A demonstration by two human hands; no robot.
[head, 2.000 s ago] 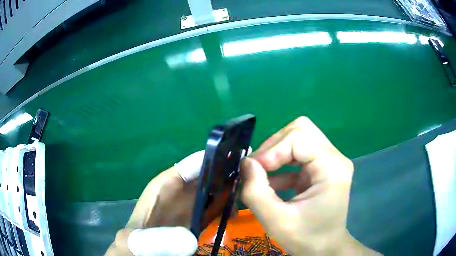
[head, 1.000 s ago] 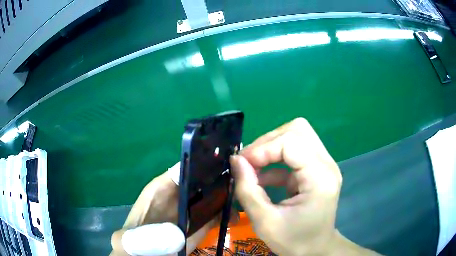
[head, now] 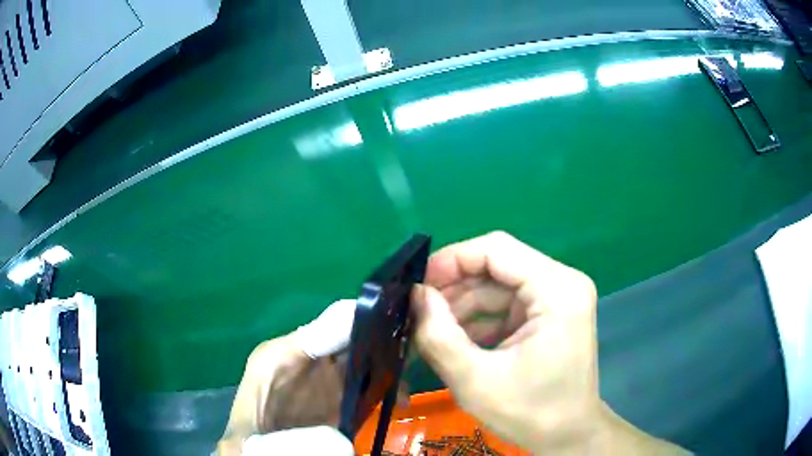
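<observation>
A black phone middle frame [head: 383, 343] stands nearly upright and tilted, seen from its long edge, in front of the wearer. My left hand [head: 298, 383], with white cots on fingertips, holds it from the left and below. My right hand [head: 525, 347] is at the frame's right long edge, thumb and index fingertips together against it. Whether a small part is between them cannot be seen. Below, an orange tray [head: 426, 411] holds a heap of thin dark and coppery strips [head: 458, 444], partly hidden by the hands.
A green belt [head: 552, 169] runs across. Black frames lie on it at the far right [head: 741, 105] and left [head: 46, 281]. A white foam tray [head: 27, 356] with black frames is at left, a white sheet [head: 788, 303] at right, a grey machine [head: 80, 71] at upper left.
The held frame turned broadside to me, then back towards edge-on. My right hand moved slightly left, staying at its edge. The frame at the far right of the belt moved left.
</observation>
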